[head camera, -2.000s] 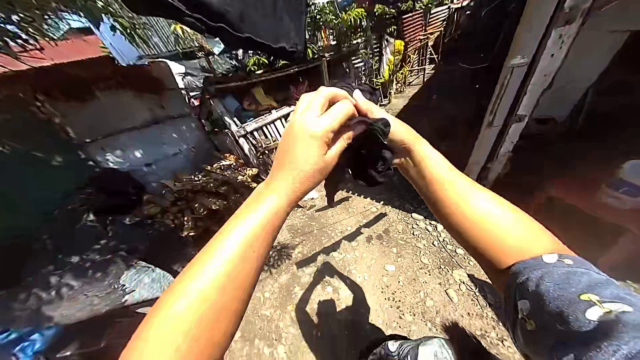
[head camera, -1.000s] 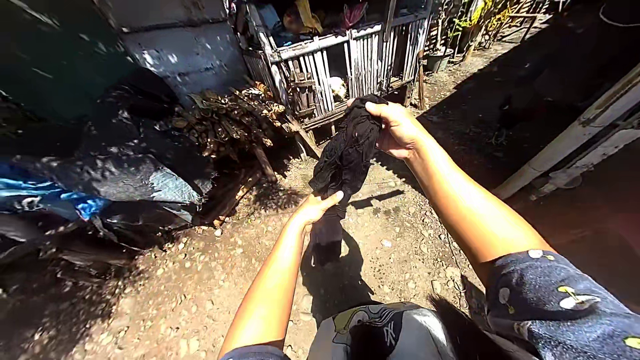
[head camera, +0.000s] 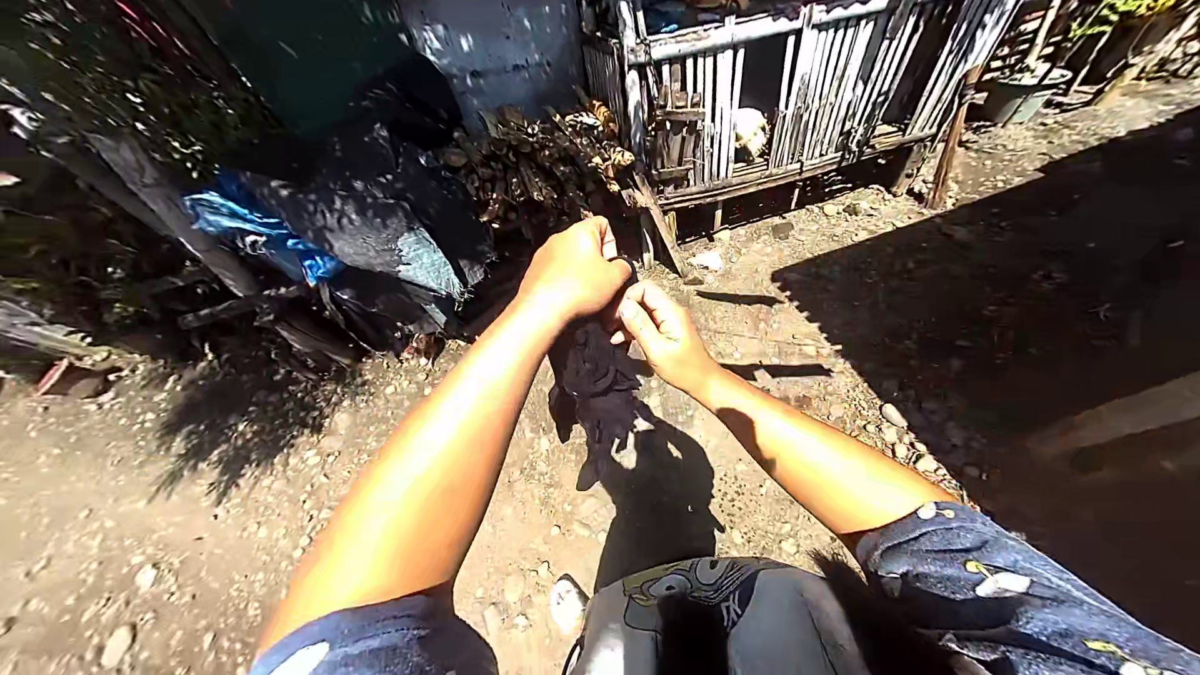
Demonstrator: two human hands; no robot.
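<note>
A dark, crumpled cloth garment [head camera: 595, 384] hangs below my two hands over the sunlit dirt ground. My left hand [head camera: 577, 267] grips its upper edge from above, the fist turned inward. Close beside it on the right, my right hand [head camera: 661, 333] pinches the cloth between thumb and fingers. The part of the cloth between the hands is mostly hidden by the fingers. My shadow [head camera: 666, 497] falls on the ground behind and below the garment.
A raised bamboo-slat pen [head camera: 806, 94] with a whitish animal inside stands ahead. Left of it lie stacked firewood [head camera: 534, 164], a dark tarp [head camera: 375, 225] and blue plastic sheeting [head camera: 258, 234]. A potted plant's container [head camera: 1022, 94] is at upper right. Stones lie on the ground.
The cloth was stretched between my hands a second ago; now the hands are close together at its top and it hangs down. My left hand has moved up to it. The view has tilted down since the first frame.
</note>
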